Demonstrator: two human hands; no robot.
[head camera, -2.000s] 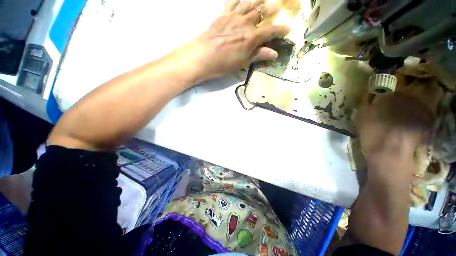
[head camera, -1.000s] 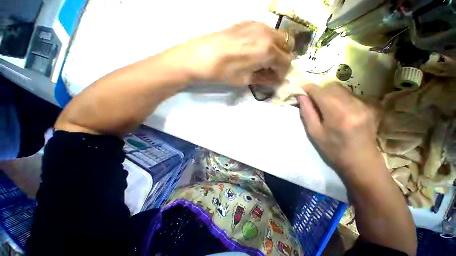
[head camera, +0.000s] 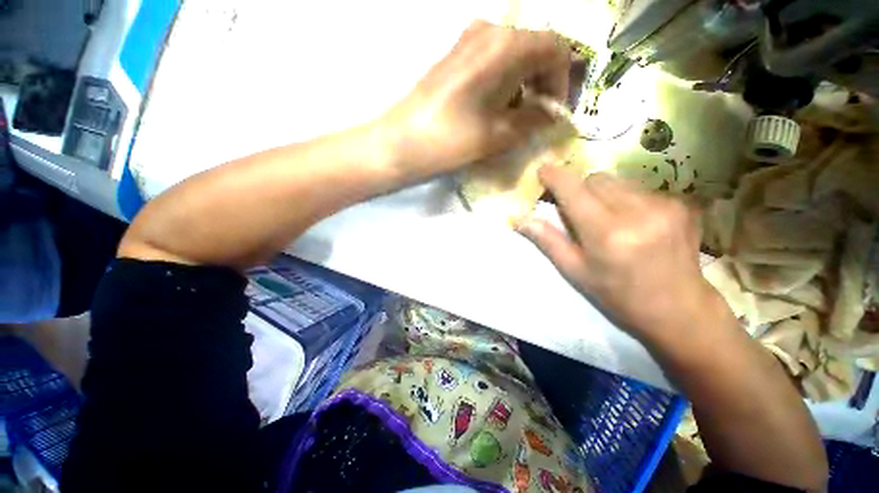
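Observation:
A small beige fabric piece (head camera: 516, 180) lies between my two hands, left of and nearer than the needle area, over the front edge of the machine bed (head camera: 708, 125). My left hand (head camera: 492, 101) grips its far side with bent fingers. My right hand (head camera: 617, 241) has its thumb and fingers on the near right side of the piece. The fingers hide part of the fabric. The presser foot and needle (head camera: 599, 85) stand just beyond my hands in bright light, with no fabric visibly under them.
A crumpled pile of beige pieces (head camera: 795, 231) lies on the right. The grey machine head (head camera: 675, 34) and a white ribbed knob (head camera: 773, 137) are at upper right. Blue baskets (head camera: 622, 424) stand below the white table (head camera: 279, 87). A control panel (head camera: 94, 120) is at left.
My right hand has come from the pile on the right to the fabric in front of the needle. My left hand has drawn back from the needle area and now grips the piece.

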